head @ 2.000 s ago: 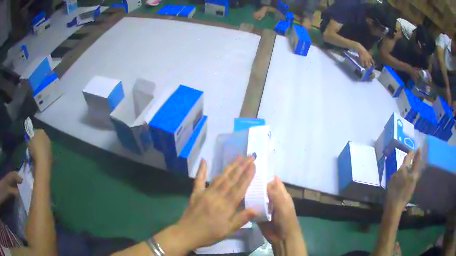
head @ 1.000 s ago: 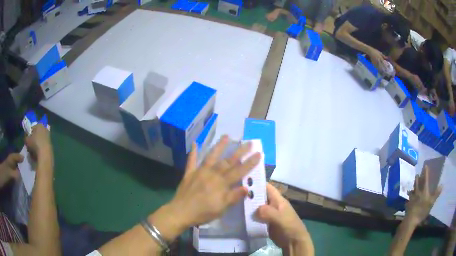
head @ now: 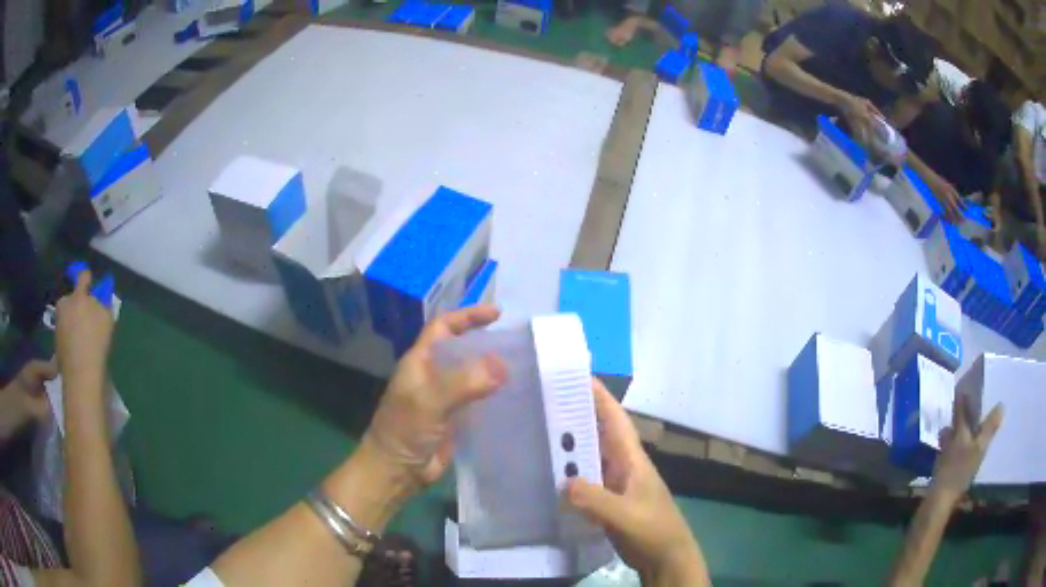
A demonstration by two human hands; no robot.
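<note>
A unit with a frosted translucent body [head: 505,441] and a white ribbed base [head: 564,396] is held upright above my lap. Two small dark holes show low on the base. My right hand [head: 631,493] grips the base side, its thumb beside the lower hole. My left hand [head: 430,396] is at the upper left of the frosted body, its thumb across it and its fingers behind or beside it. A white carton [head: 516,562] shows below the unit; its inside is mostly hidden. My left wrist wears a metal bangle.
Blue and white cartons [head: 430,247] and an open carton [head: 315,275] stand on the white table [head: 459,115]. A blue-faced carton [head: 596,327] stands beyond the unit. More cartons [head: 835,396] stand right, by a neighbour's hand [head: 958,459]. Another person's arm [head: 86,390] is left; workers sit far right.
The unit has turned so its ribbed base and holes show more fully. My left hand has moved from lying flat over the unit to its upper left side. The right neighbour's carton has moved into view.
</note>
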